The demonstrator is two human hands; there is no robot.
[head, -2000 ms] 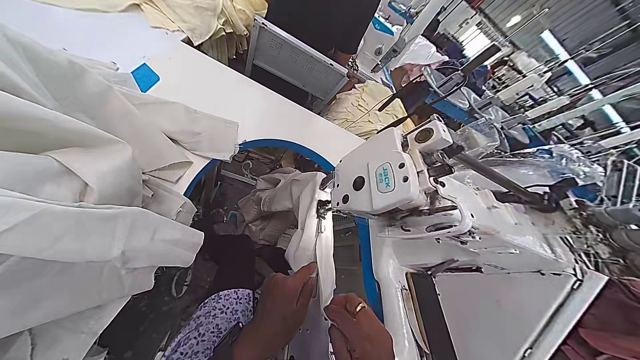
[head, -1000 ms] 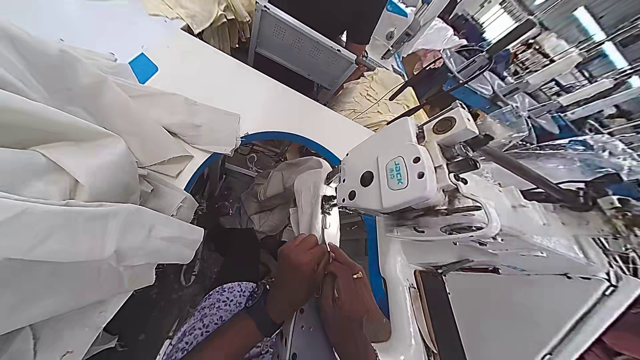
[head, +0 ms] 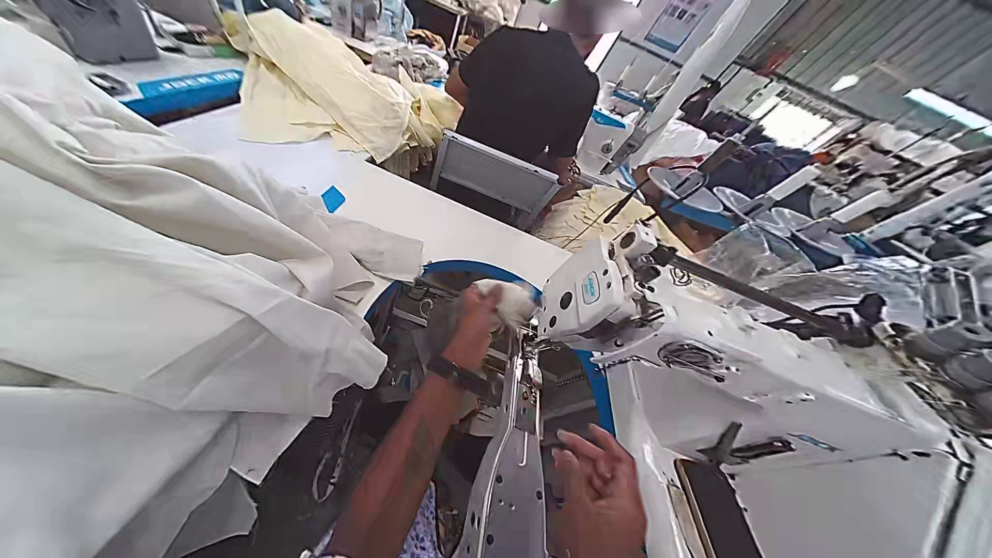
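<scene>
My left hand (head: 474, 322), with a dark band at the wrist, is closed on a bunched piece of pale cloth (head: 511, 304) behind the needle area of a white Jack sewing machine (head: 593, 291). The hand is somewhat blurred. My right hand (head: 601, 484) is raised to the right of the machine's narrow metal arm (head: 508, 480), its fingers loosely bent and apart, with nothing visible in them. No cloth covers the top of that arm.
A large heap of off-white cloth (head: 155, 310) lies over the left of the white table (head: 434, 225). Cream cloth (head: 333, 85) is piled beyond. A person in a black shirt (head: 527, 93) works across the table beside a grey metal panel (head: 496, 174). A blue-rimmed cutout (head: 601, 391) surrounds the machine arm.
My left hand has moved forward past the needle area with the pale cloth, which lay along the machine arm before. My right hand has come away from the cloth. The view has tilted up.
</scene>
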